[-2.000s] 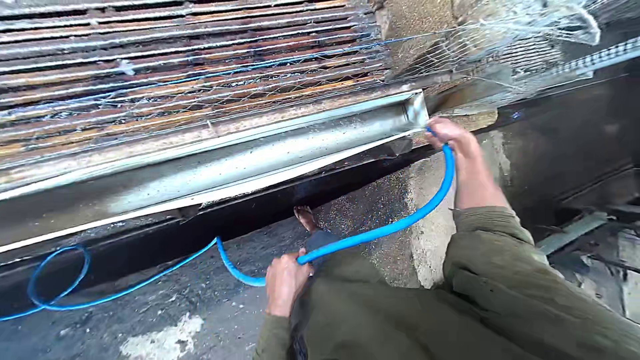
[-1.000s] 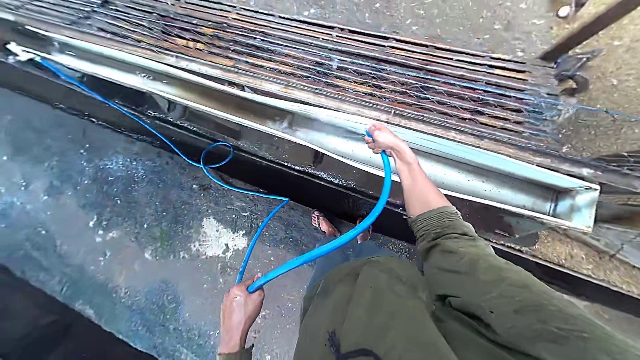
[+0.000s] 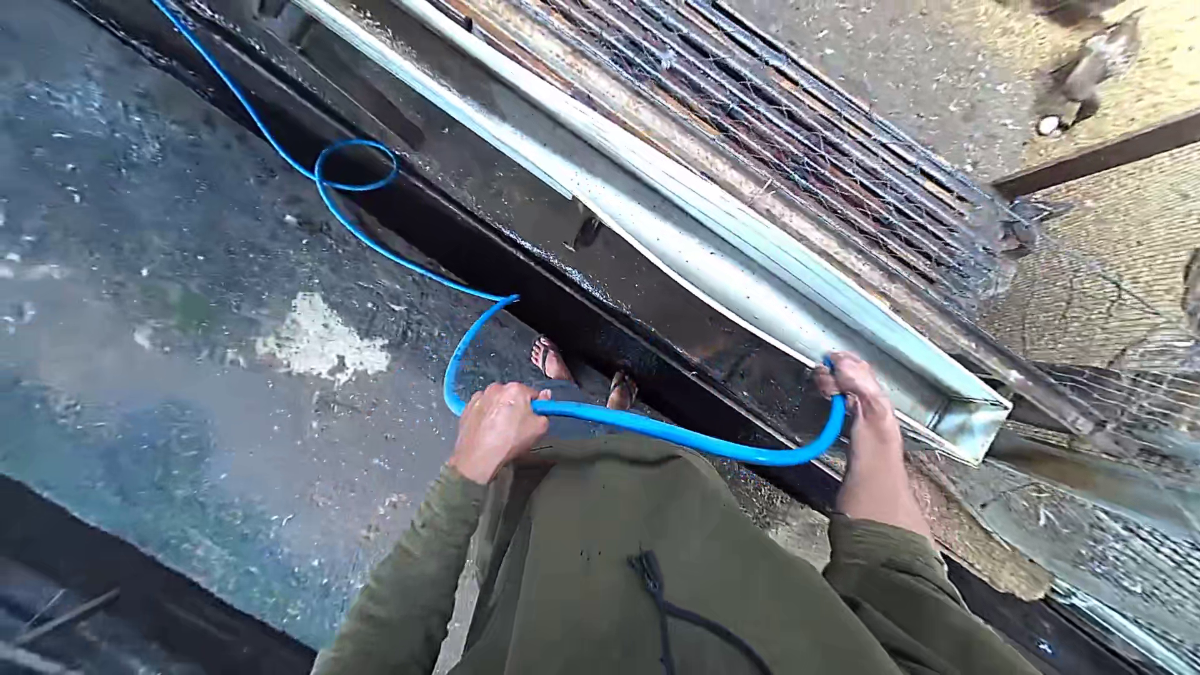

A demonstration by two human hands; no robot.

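A blue hose (image 3: pixel 675 433) runs between my hands in a sagging curve. My left hand (image 3: pixel 502 427) is closed round it at the lower middle. Near the hose's end, my right hand (image 3: pixel 851 386) grips it at the near rim of a long metal trough (image 3: pixel 694 248), close to the trough's closed end. Past my left hand the hose bends up, makes one loop above the dark channel and runs off at the top left. Whether water leaves the hose end cannot be seen.
Rusty metal bars with wire mesh (image 3: pixel 806 122) lie beyond the trough. A dark channel (image 3: pixel 450 230) runs along its near side, bordering wet concrete floor (image 3: pixel 187 309). My sandalled feet (image 3: pixel 551 360) stand at the channel. An animal (image 3: pixel 1092 70), partly seen, is at the top right.
My right hand has moved along the trough relative to one second ago, now nearer its closed end. Both hands still hold the hose. The view has turned.
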